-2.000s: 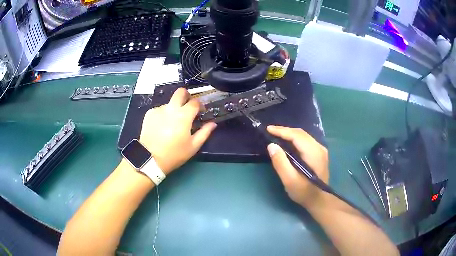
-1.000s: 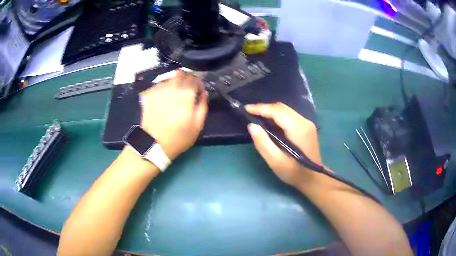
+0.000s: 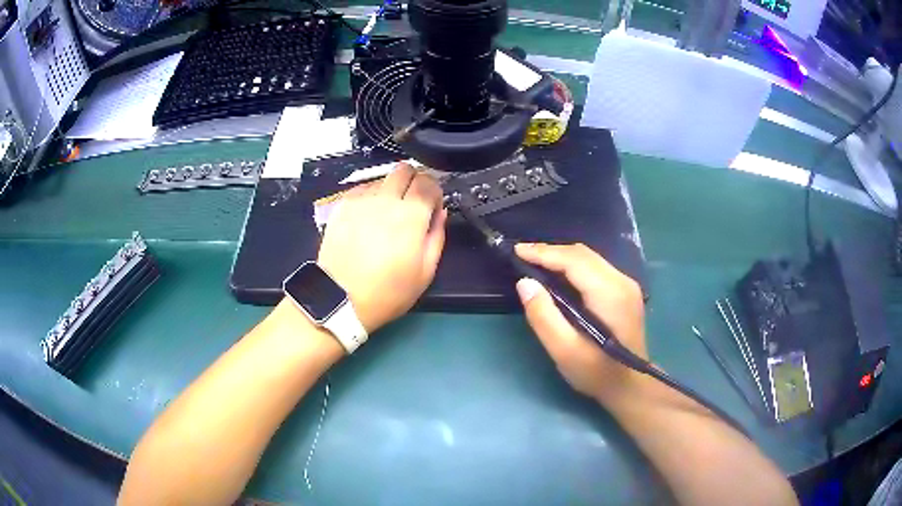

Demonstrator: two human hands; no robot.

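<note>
A grey strip module point(image 3: 511, 187) with a row of round seats lies slanted on the black work pad point(image 3: 593, 237), under the microscope point(image 3: 465, 138). My left hand point(image 3: 388, 237) covers the strip's left end, fingers curled on it; whether they also hold solder wire is hidden. A thin silvery strand point(image 3: 318, 435) hangs below my left wrist. My right hand point(image 3: 590, 311) holds the black soldering iron point(image 3: 566, 298) like a pen. Its metal tip points up-left at the strip, near a seat beside my left fingers; contact is too small to tell.
A stack of strip modules point(image 3: 102, 304) stands at the left; a single strip point(image 3: 203, 176) lies behind it. A black iron stand point(image 3: 806, 326) with a yellowish sponge point(image 3: 790, 387) and thin metal tools is at the right. A round fan point(image 3: 384, 104) sits behind the microscope.
My left hand has moved right along the strip and turned, now covering its left seats. The iron's tip has shifted slightly left. The view swung away and back.
</note>
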